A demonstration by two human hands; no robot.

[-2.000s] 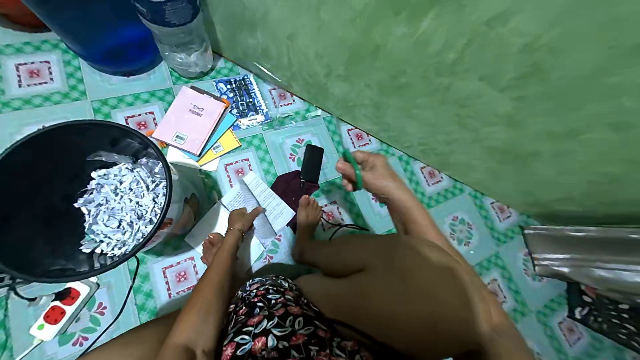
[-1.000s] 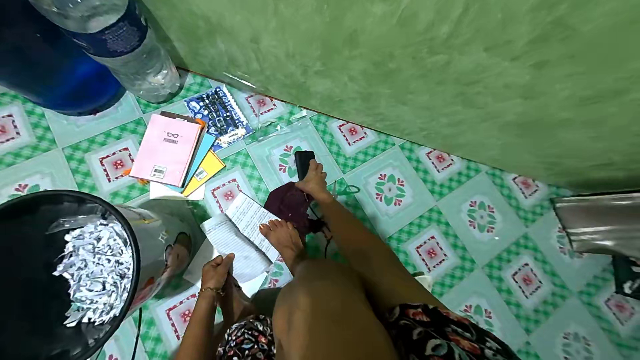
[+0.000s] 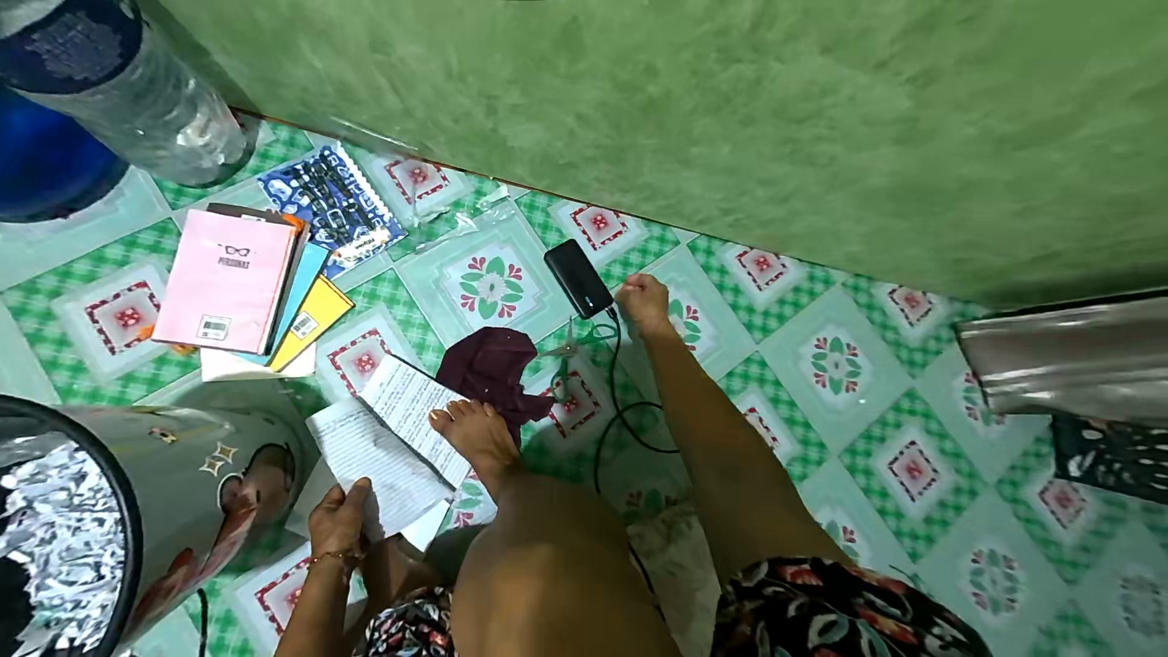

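Observation:
My left hand grips the lower left edge of an open, handwritten notebook, thumb on top of the page. My bare foot rests on the notebook's right page. My right hand is a fist low over the floor, close beside a black power bank with a black cable plugged in; nothing shows in its fingers. Green-handled scissors lie on the floor between the power bank and a dark maroon cloth. The cloth sits beside my foot and the notebook.
A bin of shredded paper stands at left. Stacked notebooks, pink on top, lie beyond it, near a blue patterned packet. A large clear bottle and blue container are upper left. A green wall borders the tiled floor.
Two seconds ago my right hand held the green scissors raised; one second ago they lay on the floor and that hand touched the power bank. My left hand has moved to the notebook's lower edge.

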